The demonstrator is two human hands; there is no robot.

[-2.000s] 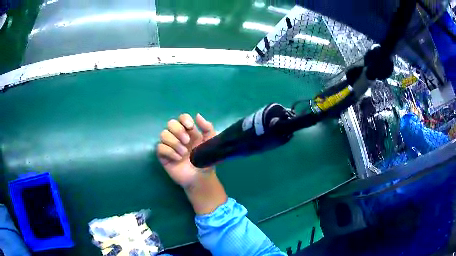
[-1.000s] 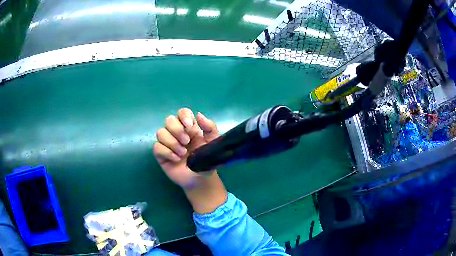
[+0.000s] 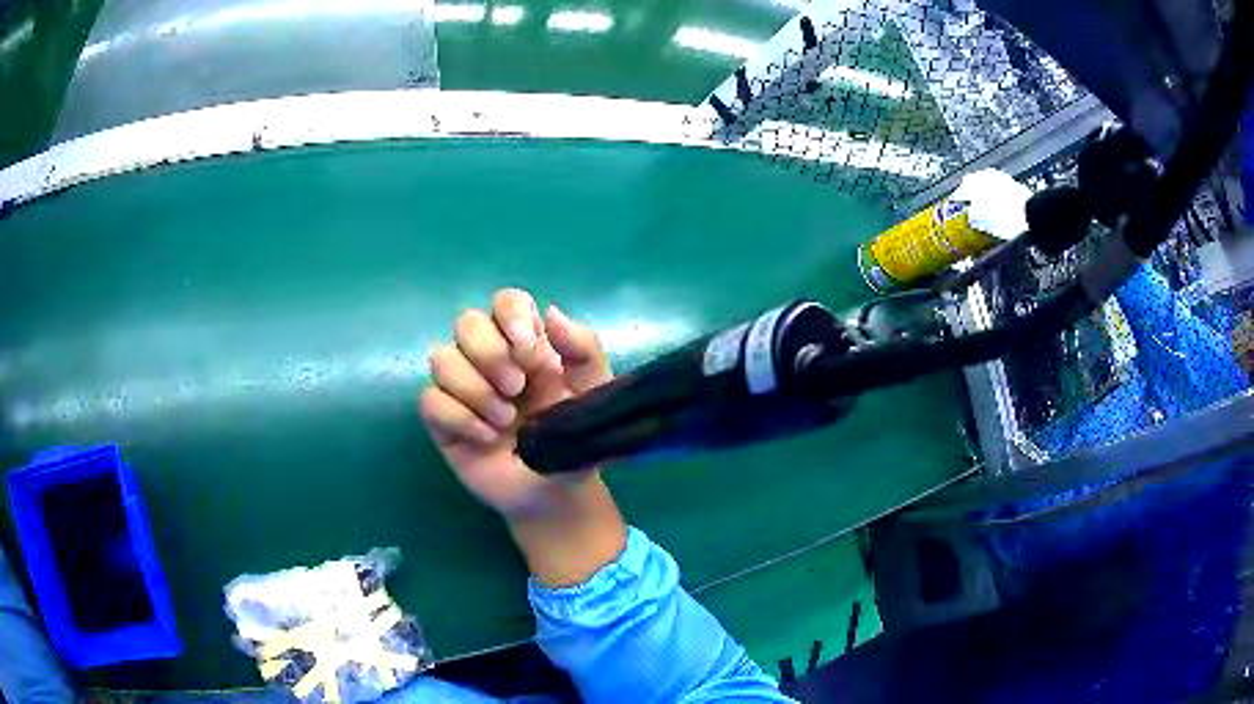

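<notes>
My right hand (image 3: 481, 399) is in the middle, palm up, with its fingers curled. The black electric screwdriver (image 3: 660, 406) slants across the palm, its lower end over the palm's middle. The fingers do not visibly wrap round it; whether the hand grips it cannot be told. The tool hides part of the palm and thumb base. No screw can be made out. My left hand is out of the picture; only blue cloth shows at the lower left edge. A crumpled white and clear plastic pad (image 3: 323, 626) with yellowish strips lies at the near edge.
A blue parts bin (image 3: 162, 591), dark inside, stands at the left on the green mat (image 3: 275, 330). A yellow can (image 3: 915, 250) with a white top lies at the right. The tool's black cable (image 3: 990, 337) runs to the upper right. A mesh frame (image 3: 860, 103) stands behind.
The screwdriver's upper end has shifted right and slightly down, while its lower end stays over the palm. The hand has barely moved. The view has shifted slightly, and the yellow can now shows more fully.
</notes>
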